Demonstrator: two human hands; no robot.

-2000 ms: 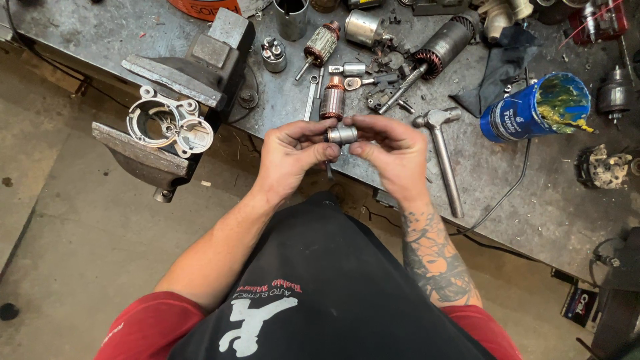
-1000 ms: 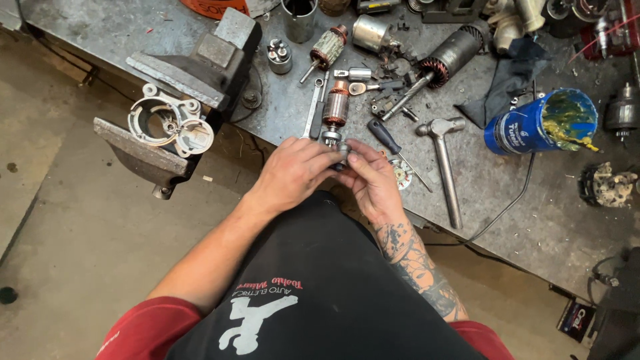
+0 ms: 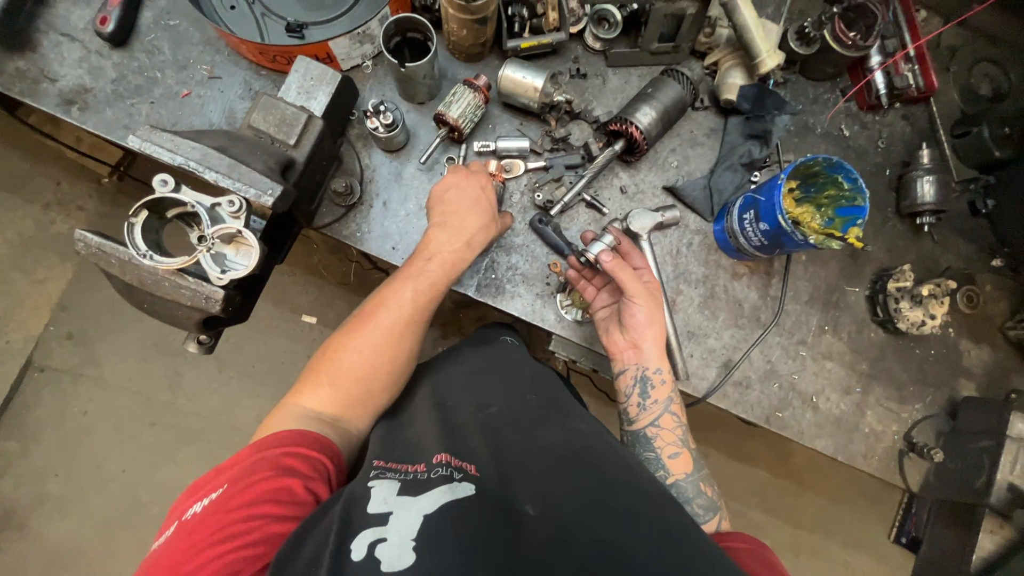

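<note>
My right hand [image 3: 620, 292] holds a small round metal part [image 3: 598, 246], likely a starter drive gear, between thumb and fingers. Close by it are a dark-handled screwdriver [image 3: 552, 234] and a metal hammer [image 3: 654, 264]. My left hand [image 3: 464, 208] is over the copper-wound armature [image 3: 496, 170], its fingers curled around it and mostly hiding it; the grip itself is hard to see. Beyond that hand lie a second armature [image 3: 462, 110], a ratchet wrench [image 3: 516, 168] and a small metal cylinder [image 3: 504, 146]. A large armature [image 3: 652, 116] with a long shaft rests farther right.
A bench vise [image 3: 216, 172] holds a cast metal housing [image 3: 172, 228] at the left. A blue tub of yellow grease [image 3: 752, 224] lies tilted at the right, near a black cloth [image 3: 716, 168]. Metal cans, an orange-sided drum [image 3: 320, 52] and motor parts line the back.
My hands, together around the small metal part before, are now apart. The left has moved forward to the copper-wound armature; the right has moved right with the part.
</note>
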